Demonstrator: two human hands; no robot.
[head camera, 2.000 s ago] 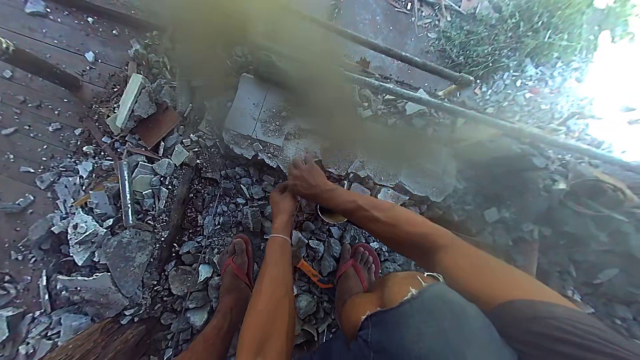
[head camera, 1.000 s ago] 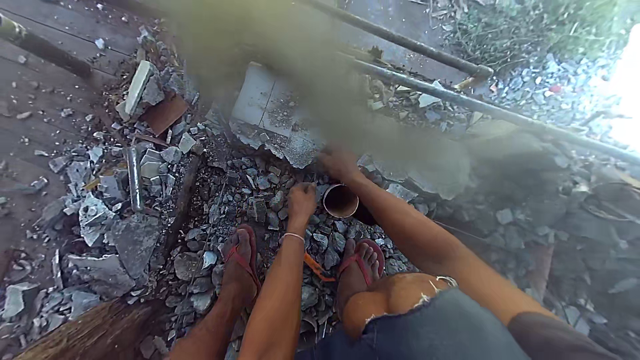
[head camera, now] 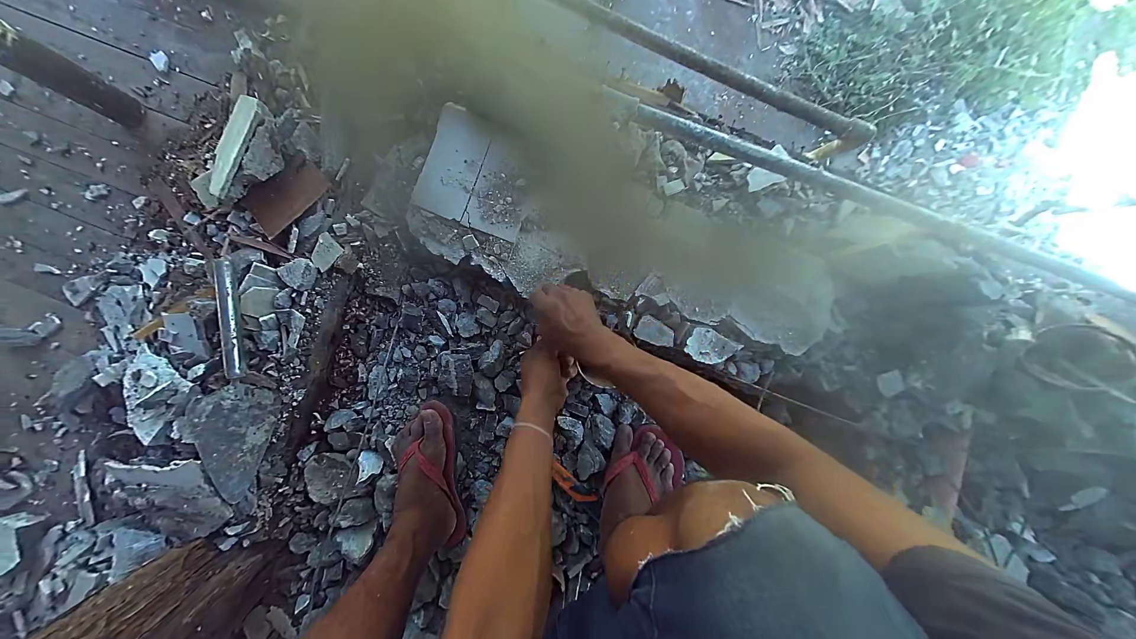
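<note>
My left hand (head camera: pixel 546 373) is low over grey rubble stones (head camera: pixel 457 373), between my feet and the broken tiled slab. My right hand (head camera: pixel 564 319) is just above it, at the broken edge of the tiled concrete slab (head camera: pixel 479 177). The two hands touch or overlap, and their fingers are mostly hidden, so what they hold does not show. A round pipe or can rim (head camera: pixel 593 376) peeks out beside my right wrist, mostly covered by it. An orange object (head camera: pixel 572 484) lies on the stones near my right foot.
Metal pipes (head camera: pixel 799 173) cross the upper right. A short metal tube (head camera: pixel 229 319) lies among tile and concrete chunks at left. A rough wooden beam (head camera: pixel 169 595) is at lower left. Red flip-flops (head camera: pixel 453 470) are on my feet. A blurred smear hides part of the slab.
A second ago my hands were apart with a round open rim showing between them; now they are together and that rim is mostly covered.
</note>
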